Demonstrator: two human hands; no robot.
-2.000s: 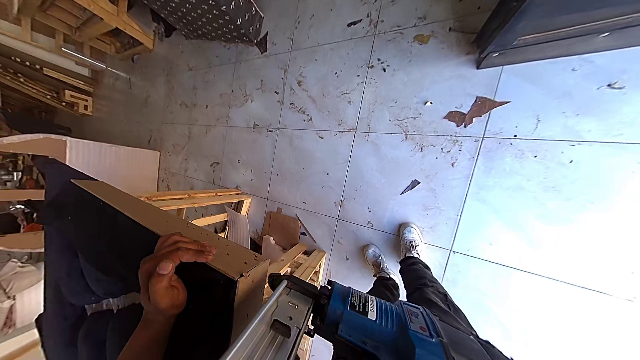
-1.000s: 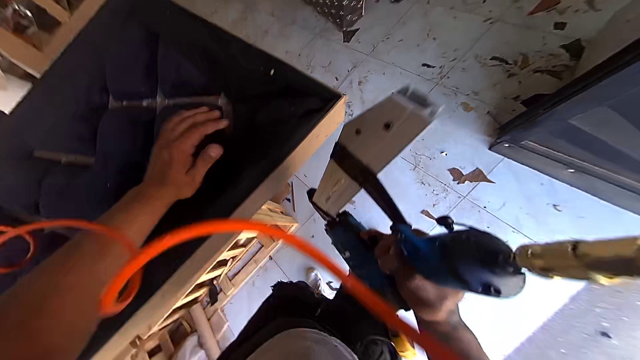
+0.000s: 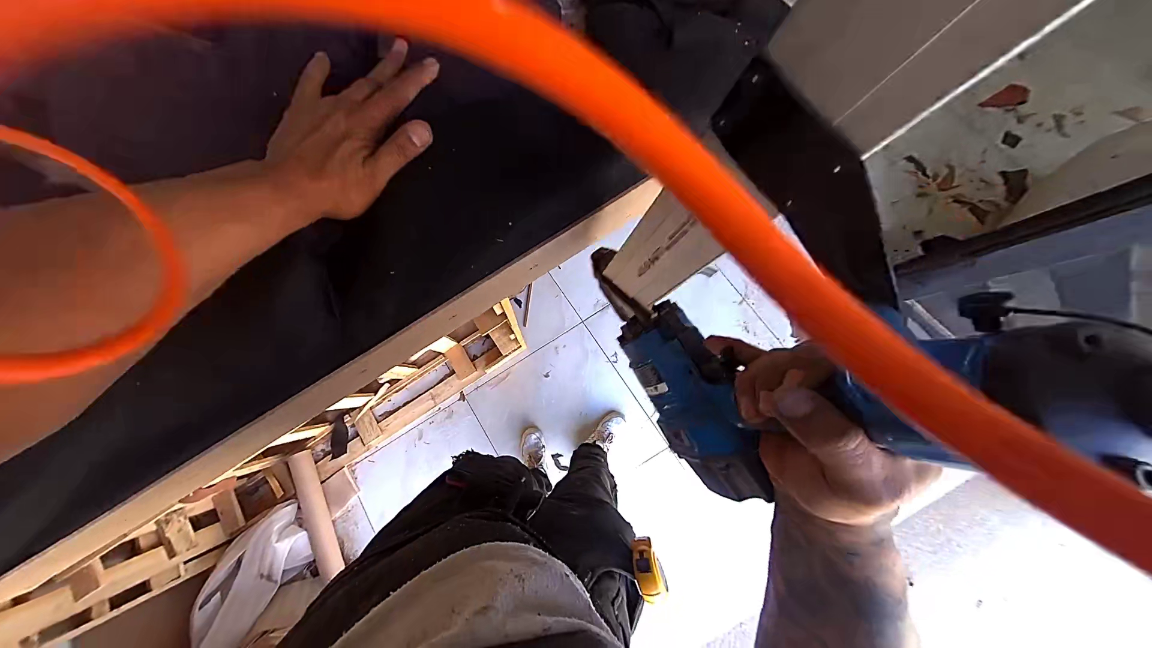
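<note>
My left hand [image 3: 346, 135] lies flat with fingers spread on black fabric [image 3: 423, 225] that covers a wood-edged frame. My right hand [image 3: 819, 423] is closed around the grip of a blue pneumatic nail gun [image 3: 697, 405], to the right of the frame's wooden edge [image 3: 504, 288]. The gun's long pale magazine [image 3: 670, 247] reaches up toward the frame's edge, partly behind an orange air hose [image 3: 765, 252]. The hose arches across the view close to the camera, and a loop of it passes over my left forearm. Where the gun's nose points cannot be told.
Wooden pallet-like frames [image 3: 432, 378] stand under the black-covered piece, with a cardboard tube [image 3: 315, 513] and white plastic sheeting [image 3: 247, 576] beside them. Scraps lie on the tiled floor [image 3: 558, 387]. A yellow tape measure [image 3: 648, 570] hangs at my leg. A grey panel-like object [image 3: 909, 54] is at upper right.
My left hand has gone from the piece's edge to flat on the black fabric. The orange hose now crosses more of the view, which has shifted strongly. The nail gun stays in my right hand.
</note>
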